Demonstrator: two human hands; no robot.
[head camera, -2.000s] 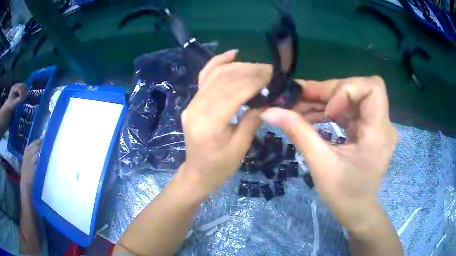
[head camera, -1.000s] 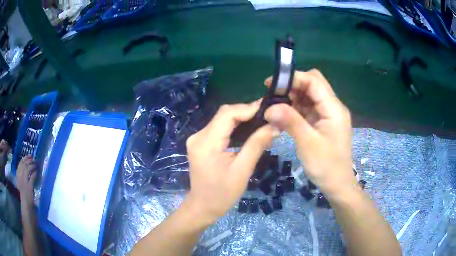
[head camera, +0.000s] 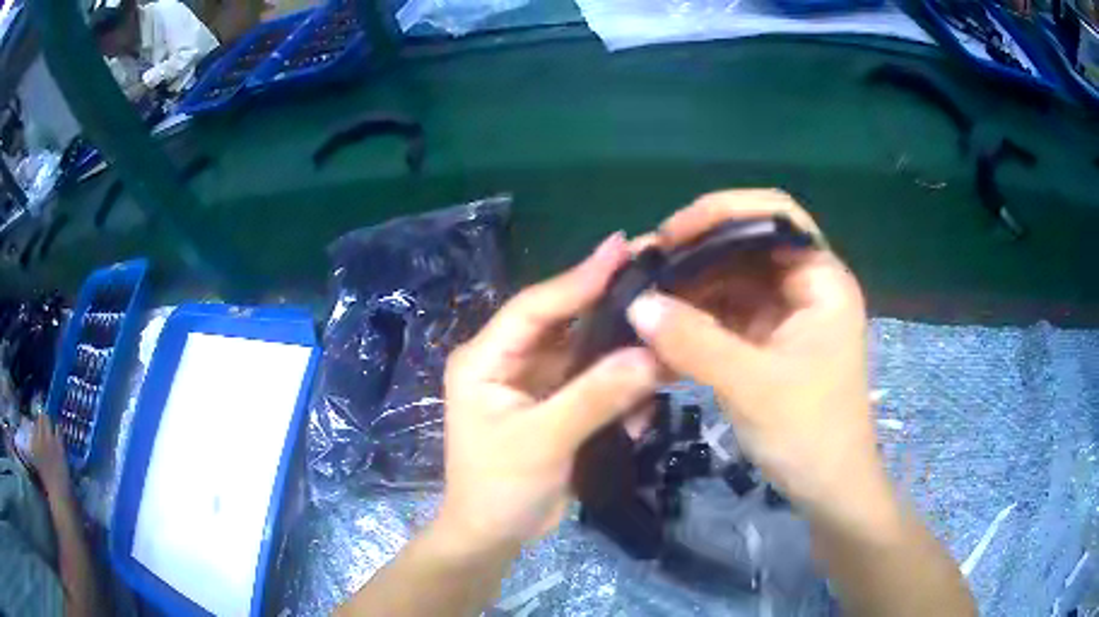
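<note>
A curved black headband (head camera: 621, 488) is held between my two hands, its lower part blurred and hanging over the bench. My left hand (head camera: 512, 404) grips it from the left, with thumb and fingers near its upper joint. My right hand (head camera: 771, 350) holds the band end, which points up and right with a pale strip along it; my thumb presses near the joint. Small black plastic parts (head camera: 689, 458) lie in a loose group behind and below my hands, partly hidden by them and the band.
A clear bag of black pieces (head camera: 404, 350) lies left of my hands. A blue-rimmed tray (head camera: 217, 319) and a blue parts tray (head camera: 94, 362) stand further left, beside another person's arm. A green conveyor (head camera: 542, 121) with curved black bands crosses behind the silvery wrap (head camera: 940, 398).
The band end has tipped from upright to pointing right, and the headband's lower part now hangs below my hands. My hands still hold it together. The camera view has shifted upward.
</note>
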